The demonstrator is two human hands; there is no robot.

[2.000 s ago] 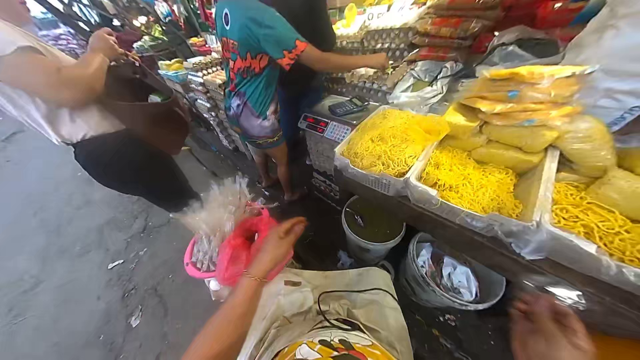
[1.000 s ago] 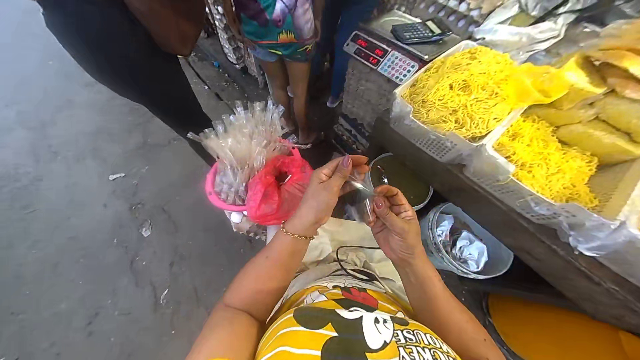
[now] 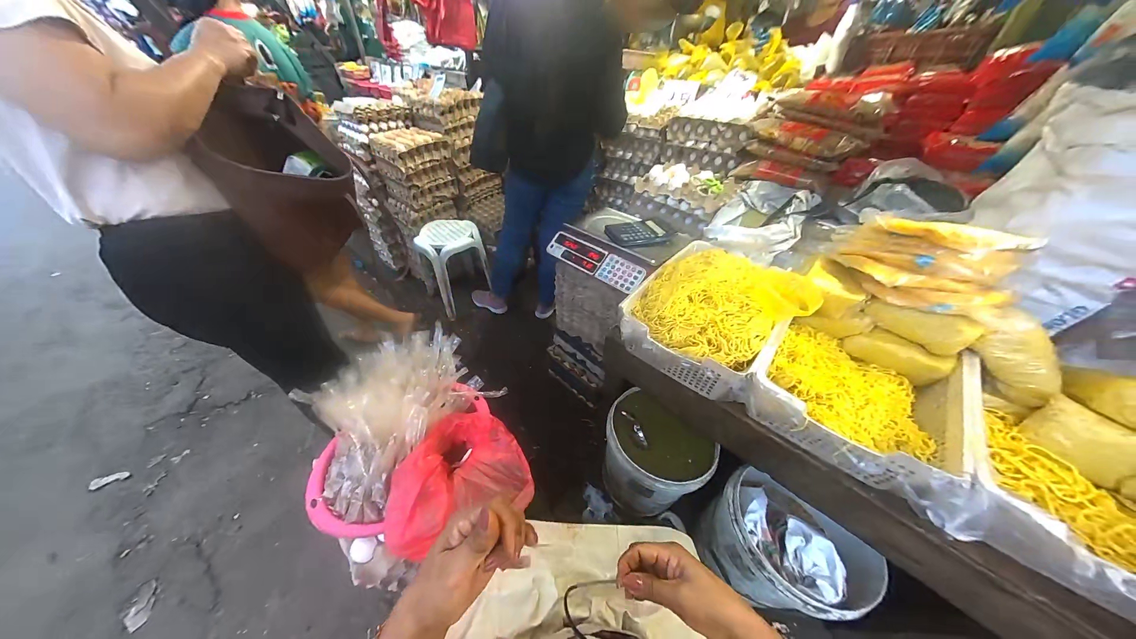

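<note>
Low in the view, my left hand (image 3: 484, 550) has its fingers curled beside a red plastic bag (image 3: 461, 479); whether it holds anything small is unclear. My right hand (image 3: 666, 577) is curled over a cream-coloured sack (image 3: 568, 555), thumb near the fingertips, close to a thin dark cord (image 3: 572, 603). The red bag leans on a pink basket (image 3: 321, 497) filled with narrow clear plastic packets (image 3: 382, 426). To the right, yellow noodles (image 3: 710, 306) lie in plastic-lined white crates (image 3: 701, 377).
A digital scale (image 3: 595, 257) carries a calculator (image 3: 637, 232). Below the stall edge stand a bucket of greenish liquid (image 3: 661, 453) and a bucket with crumpled plastic (image 3: 799, 550). A person with a brown bag (image 3: 275, 177) stands left; another stands near a white stool (image 3: 450, 240) and stacked egg trays (image 3: 408, 160).
My hands, together around a small clear plastic piece a second ago, are now apart. The view has tilted up. The person in the teal shirt no longer stands beside the scale.
</note>
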